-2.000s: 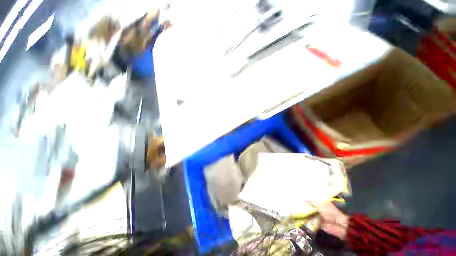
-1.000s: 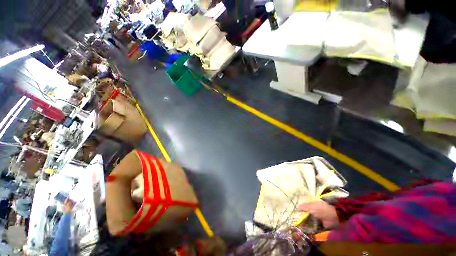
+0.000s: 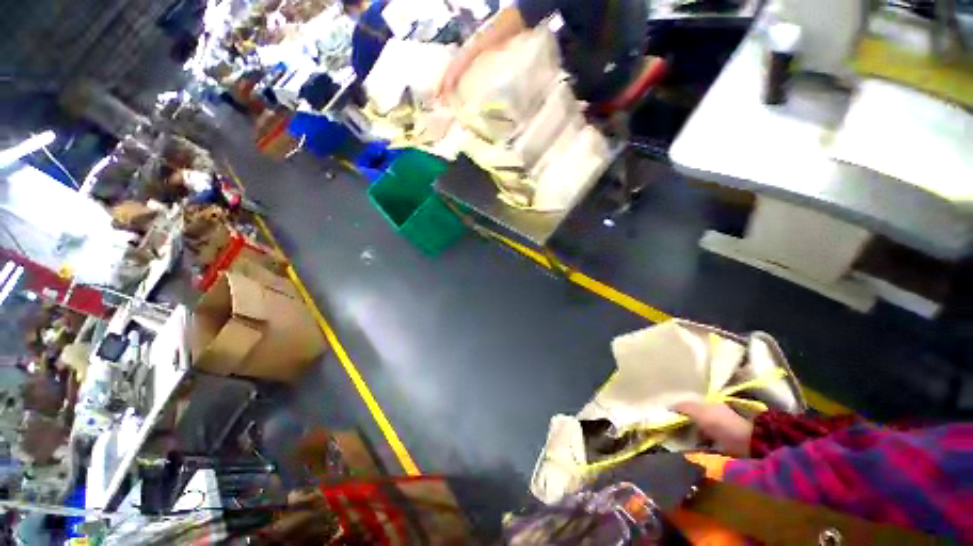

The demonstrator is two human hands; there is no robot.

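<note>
A bunch of beige bag panels (image 3: 662, 373) with yellow edge tape hangs at the lower right, floppy and partly folded. My right hand (image 3: 717, 424) holds the panels at their near side, the fingers partly hidden by the fabric. A red check sleeve cover and a magenta and blue plaid sleeve run from this hand to the right edge. My left hand is not in view.
Dark aisle floor between yellow lines. Left: open carton (image 3: 256, 325) and white worktable (image 3: 139, 411). Ahead: green crate (image 3: 416, 203) beside a low table (image 3: 496, 208) stacked with beige panels; a person reaches over them. Right: white table (image 3: 800, 171). Blurred red-brown object at bottom.
The view has moved forward along the aisle. The green crate and panel table are nearer, and the red-taped carton has left its place at lower left. My right hand still holds the panels.
</note>
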